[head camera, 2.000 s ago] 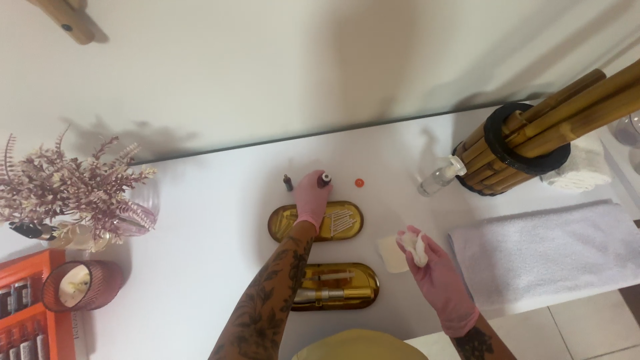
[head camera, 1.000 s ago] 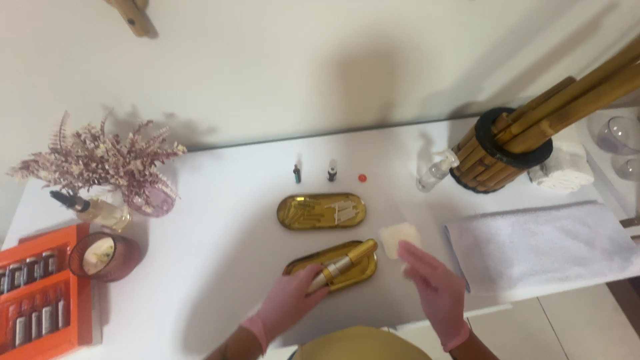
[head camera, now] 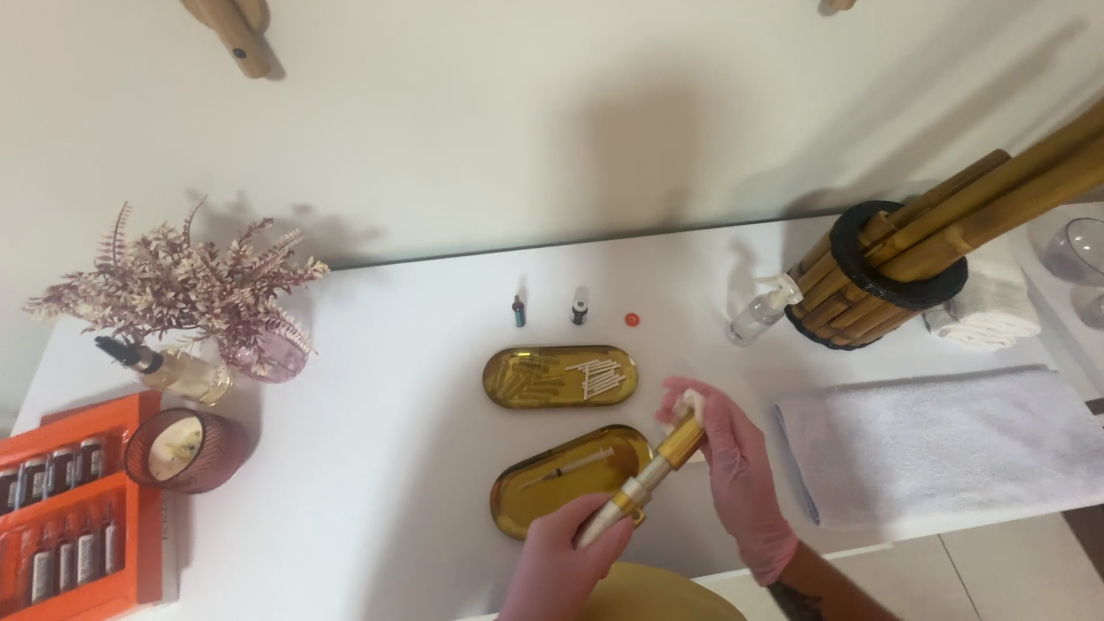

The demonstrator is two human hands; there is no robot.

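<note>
Both hands wear pink gloves. My left hand (head camera: pixel 569 552) grips the lower end of a gold and white pen-shaped device (head camera: pixel 636 488). My right hand (head camera: pixel 729 448) presses a white wad (head camera: pixel 689 402), cotton or gauze, against the device's gold upper end. Behind the device lies a gold oval tray (head camera: pixel 509 509) with a syringe (head camera: pixel 573 466) in it. A second gold oval tray (head camera: pixel 561 401), farther back, holds small clear tubes (head camera: pixel 526 378) and thin white sticks (head camera: pixel 601 377). Beyond it stand a small dark ampoule (head camera: pixel 518 311) and a small vial (head camera: pixel 580 311), beside an orange-red cap (head camera: pixel 632 319).
At left are an orange box of vials (head camera: pixel 147 517), a candle glass (head camera: pixel 207 457), a dropper bottle (head camera: pixel 185 375) and dried-look flowers (head camera: pixel 198 276). At right are a clear pump bottle (head camera: pixel 755 317), a bamboo container (head camera: pixel 841 293), a rolled towel (head camera: pixel 992 302) and a folded towel (head camera: pixel 940 440).
My left hand was by the small bottles, then took hold of the device over the near tray. The device is now lifted toward my right hand, with the white wad at its tip.
</note>
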